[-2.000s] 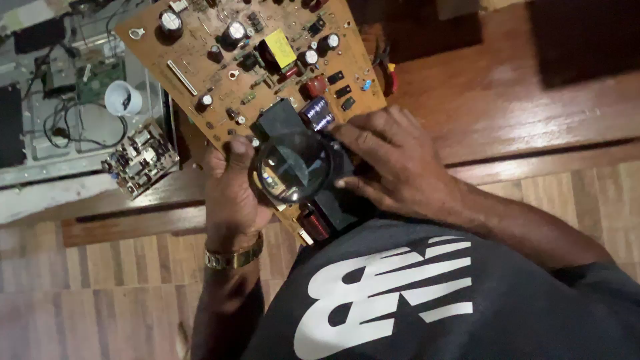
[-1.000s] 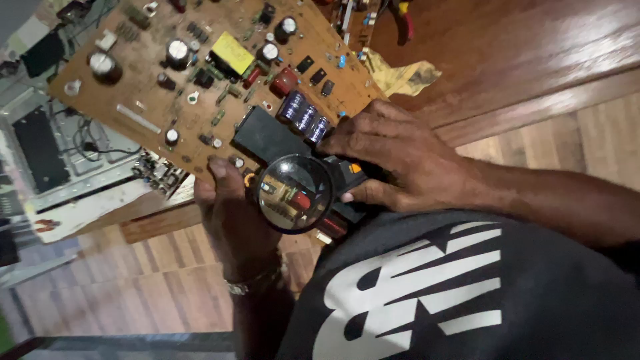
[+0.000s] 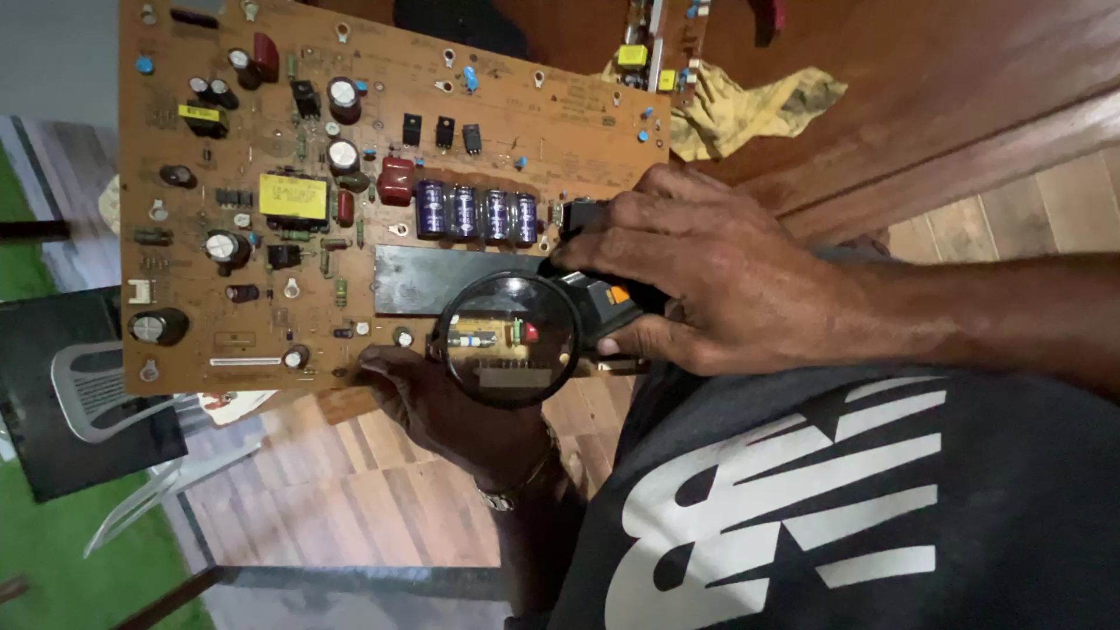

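A large brown circuit board (image 3: 490,175) carries capacitors, a yellow-topped transformer (image 3: 294,198) and a long dark heatsink (image 3: 416,280). My left hand (image 3: 446,411), with a metal-banded watch at the wrist, pinches the lower edge of the board, its thumb on the component side. My right hand (image 3: 700,271) grips a black magnifying glass (image 3: 510,339) by its dark body, which has an orange part. The round lens sits over the lower edge of the board beside the heatsink, and small components show through it. The right fingers cover part of the board's right end.
A yellow cloth (image 3: 744,109) lies on the reddish-brown wooden surface (image 3: 919,96) beyond the board, near another narrow circuit board (image 3: 669,39). A white plastic chair (image 3: 92,394) stands at the left. Wooden flooring (image 3: 350,490) shows below.
The board has turned in view, its long edges now nearly level. Both hands keep their hold, with the lens still over the board near its lower edge. The view has shifted and turned strongly.
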